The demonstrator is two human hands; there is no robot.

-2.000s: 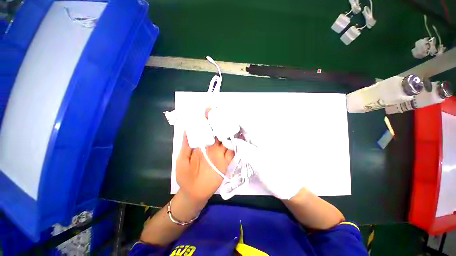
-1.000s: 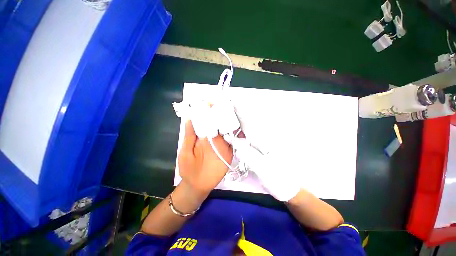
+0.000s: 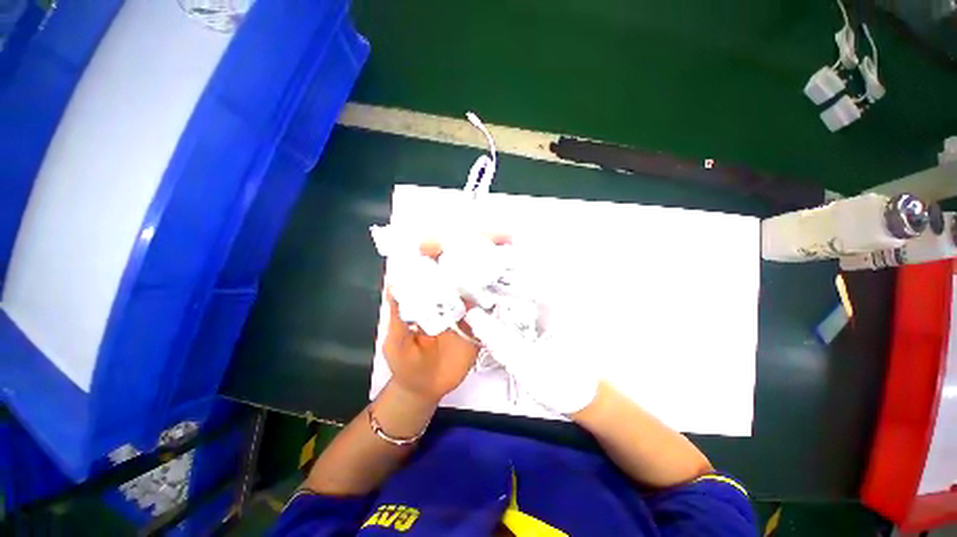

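Note:
Several white power adapters (image 3: 436, 306) are bunched over the left part of the white work sheet (image 3: 651, 315). My bare left hand (image 3: 425, 357) holds adapters from below, palm up. My white-gloved right hand (image 3: 546, 367) is on the right side of the bunch with its fingers at the adapters and cords. The glove blends into the sheet, so its fingertips are hard to make out. A white adapter cord (image 3: 482, 168) sticks out past the sheet's back edge.
A large blue bin (image 3: 199, 241) with a white liner is at left. A red bin (image 3: 908, 388), white bottles (image 3: 839, 229) and a small blue-and-yellow item (image 3: 835, 323) are at right. Two adapters (image 3: 839, 111) lie on the green conveyor (image 3: 588, 63) at the back right.
The adapters in my hands have turned, and their end faces now show. My right hand has moved slightly left against my left hand. The adapters on the conveyor have shifted right in view.

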